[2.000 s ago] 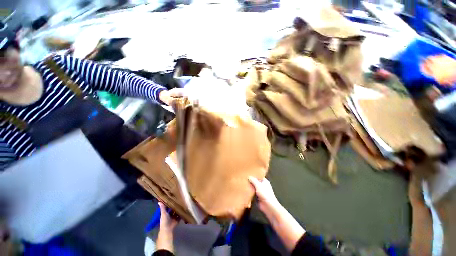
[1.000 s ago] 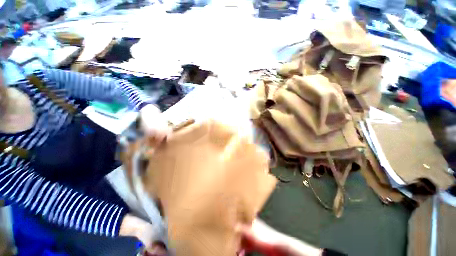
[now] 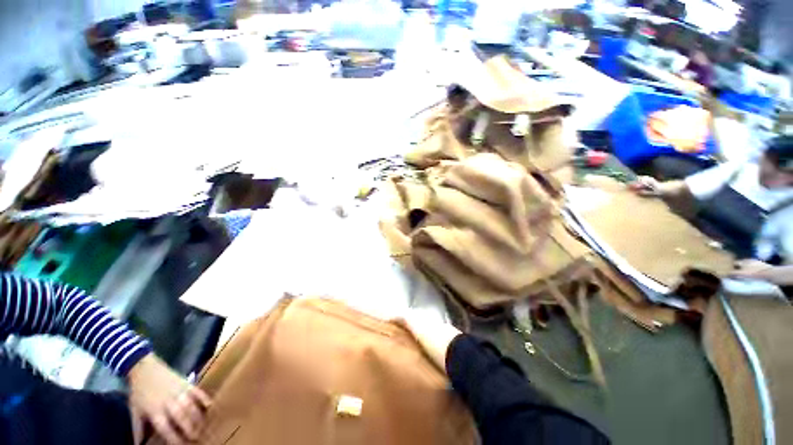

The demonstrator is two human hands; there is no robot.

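A large tan-brown panel or bag piece (image 3: 322, 374) lies close in front of me at the bottom, with a small shiny metal piece (image 3: 349, 406) on it. My right hand (image 3: 430, 335) is at its far right edge, black sleeve reaching in from the lower right. The hand is washed out, so its grip is unclear. My left hand is out of the picture. Another person's hand (image 3: 169, 401), below a striped sleeve, touches the panel's left edge. A white sheet (image 3: 261, 261) lies beyond the panel.
Part-made brown bags (image 3: 487, 226) with dangling straps are heaped on the dark green surface (image 3: 643, 382). Brown panels with white sheets between them (image 3: 648, 230) lie to the right, near another person's hands. A blue crate (image 3: 630, 130) stands behind. A bright white table (image 3: 261, 113) extends beyond.
The brown piece has moved down and now lies lower and flatter in view. My right hand has moved to its far edge. The striped-sleeved person is now mostly cut off at left. The view has shifted.
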